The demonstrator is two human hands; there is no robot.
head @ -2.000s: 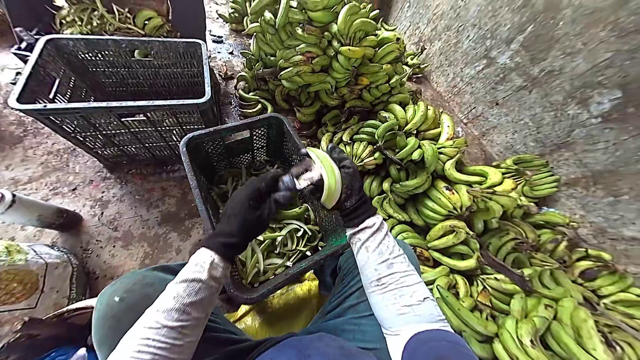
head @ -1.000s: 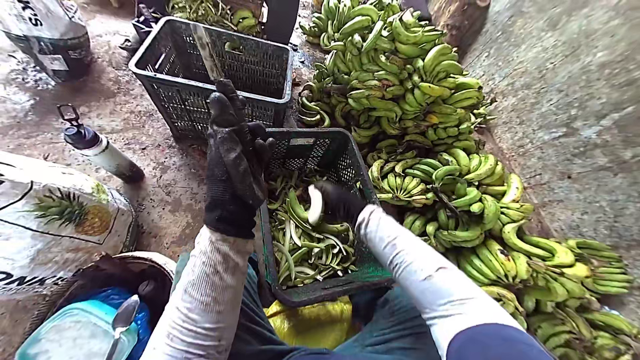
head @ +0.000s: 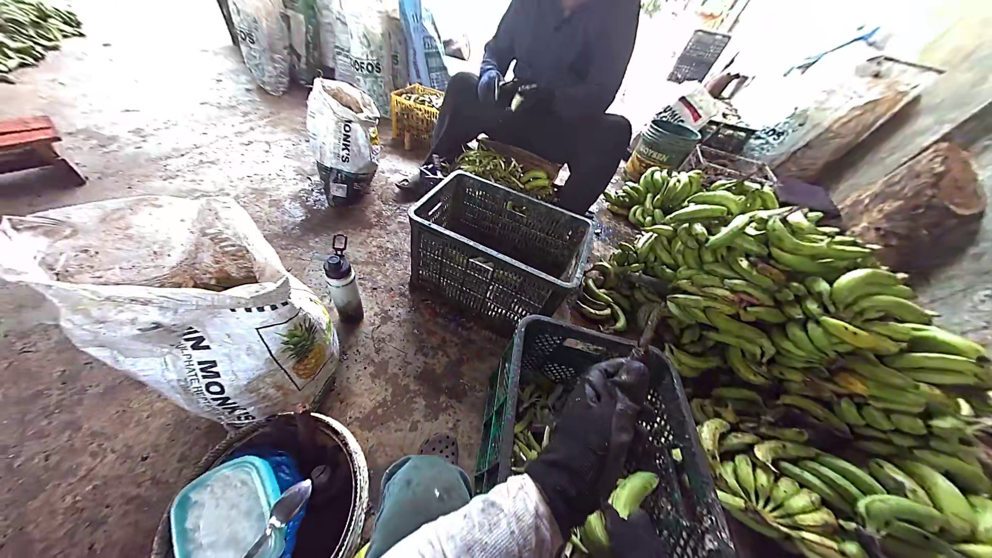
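My left hand (head: 593,434), in a black glove, is raised over a dark green plastic crate (head: 508,411) and closed around a thin brownish tool, blurred, whose tip points up. At the bottom edge, my right hand (head: 632,535), also black-gloved and mostly out of frame, is at a green banana or plantain (head: 632,494); whether it grips the fruit is unclear. Green peel strips (head: 535,422) lie inside the crate. To the right is a big heap of green banana or plantain bunches (head: 814,325).
An empty-looking black crate (head: 496,263) stands ahead, a seated co-worker (head: 566,85) with gloved hands beyond it. At left are a bottle (head: 343,287), a white sack (head: 178,325) and a round basket (head: 356,465) holding a turquoise-lidded container (head: 225,504) and spoon. A rough wall runs along the right.
The view has swung up and left, bringing the co-worker into sight. The pale peeled fruit at my right hand one second ago is no longer seen; a green one is there now.
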